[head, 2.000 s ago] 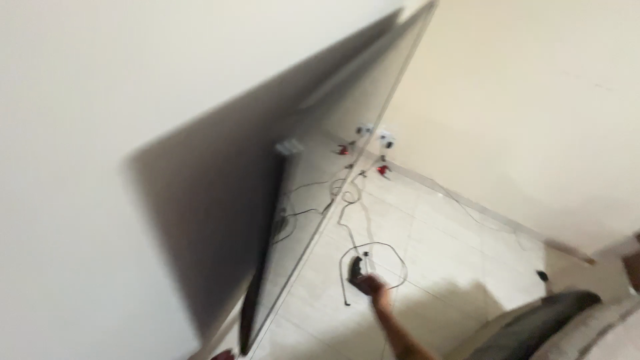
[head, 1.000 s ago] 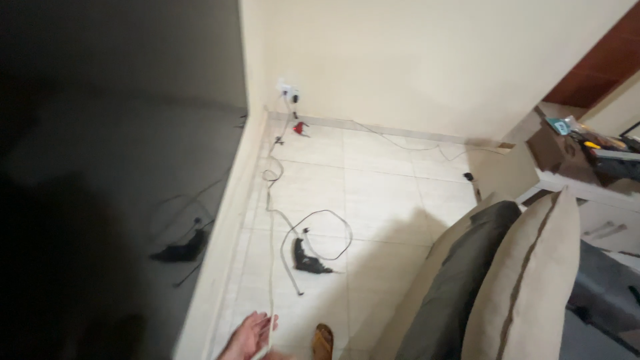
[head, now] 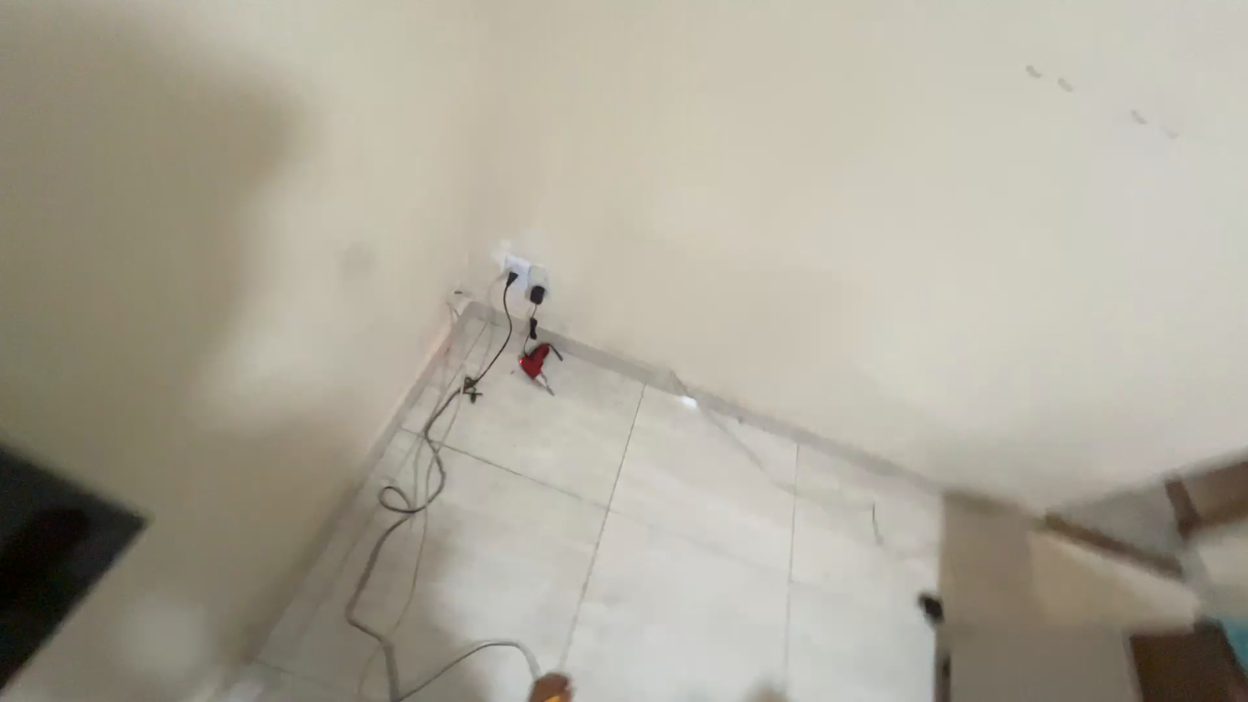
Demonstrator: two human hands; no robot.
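Note:
Neither my left hand nor my right hand can be made out. A small brown shape (head: 552,687), possibly the tip of a foot in a sandal, shows at the bottom edge. Beside it a dark cable (head: 363,585) winds over the floor tiles toward the corner. Two black plugs (head: 537,292) sit in a white wall outlet (head: 517,265). Below them, a red pistol-shaped tool (head: 535,361) with a pointed tip lies on the floor. The corner of a dark flat panel (head: 58,556), probably a television screen, stands at the left edge.
Pale walls meet at the corner behind the outlet, with a grey baseboard (head: 624,366) along the floor. A thin wire (head: 731,434) lies near it. At the lower right are a light-coloured furniture piece (head: 1043,585) and a small black object (head: 930,606).
The view has swung up toward the wall corner. The hand seen low in the earlier frames is out of view, and far less of the dark panel shows; the grey and beige cushions have left the picture.

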